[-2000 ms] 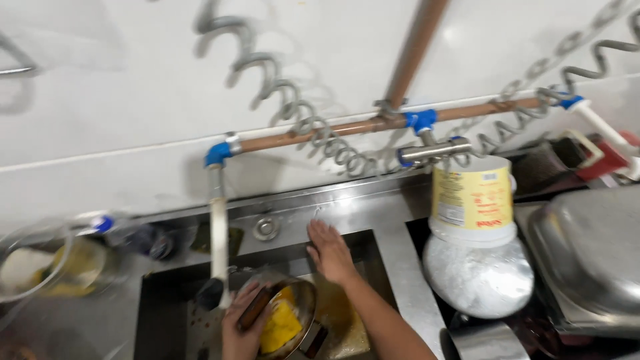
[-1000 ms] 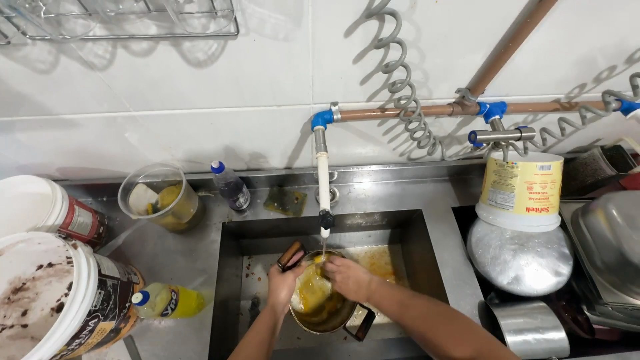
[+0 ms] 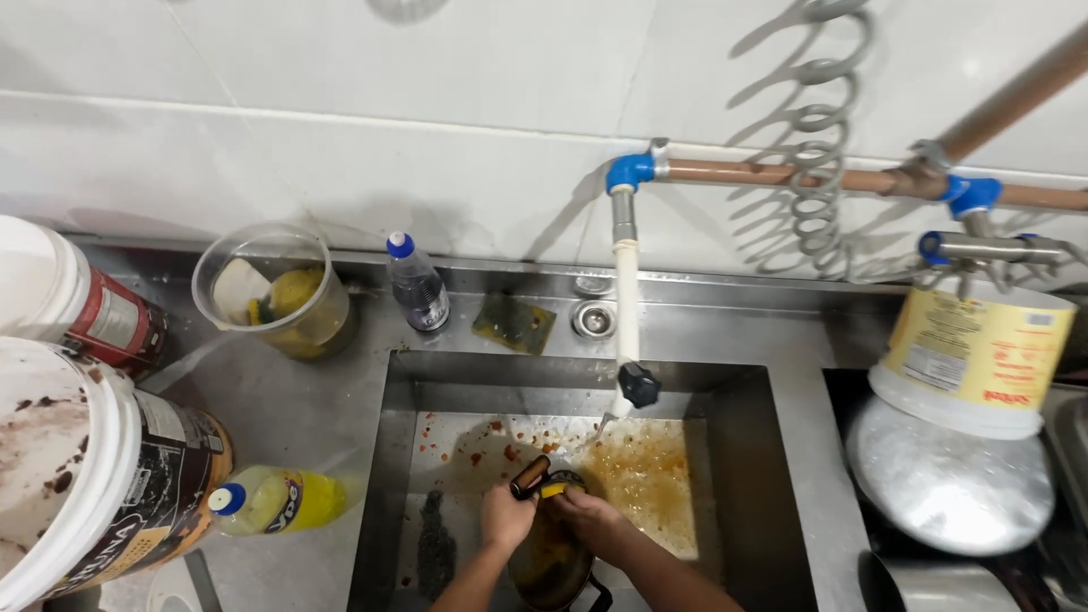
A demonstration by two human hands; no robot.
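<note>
A metal pot (image 3: pixel 551 565) with dark side handles is tilted inside the stainless steel sink (image 3: pixel 786 510). My left hand (image 3: pixel 508 517) grips the pot beside its brown handle (image 3: pixel 530 478). In my right hand (image 3: pixel 595 523) is a yellow sponge (image 3: pixel 563 490), held at the pot's rim; part of it is hidden by the fingers. Above and behind the hands, the white tap pipe (image 3: pixel 627 314) with a black knob (image 3: pixel 638 385) points down into the sink. Brownish liquid and reddish food bits cover parts of the sink floor, and a dark scouring pad (image 3: pixel 436 544) lies at its left.
Left of the sink are a yellow detergent bottle (image 3: pixel 285 500), large plastic buckets (image 3: pixel 110 476) and a clear tub (image 3: pixel 327 310). Behind it stand a blue-capped bottle (image 3: pixel 418 285) and a worn green sponge (image 3: pixel 514 323). At right, a yellow-labelled bucket (image 3: pixel 973 353) rests on a metal pot (image 3: pixel 950 476).
The pot has gone from fairly level to tilted. My right hand was open at the sink's back edge two seconds ago and now holds the sponge at the pot's rim. The view has shifted.
</note>
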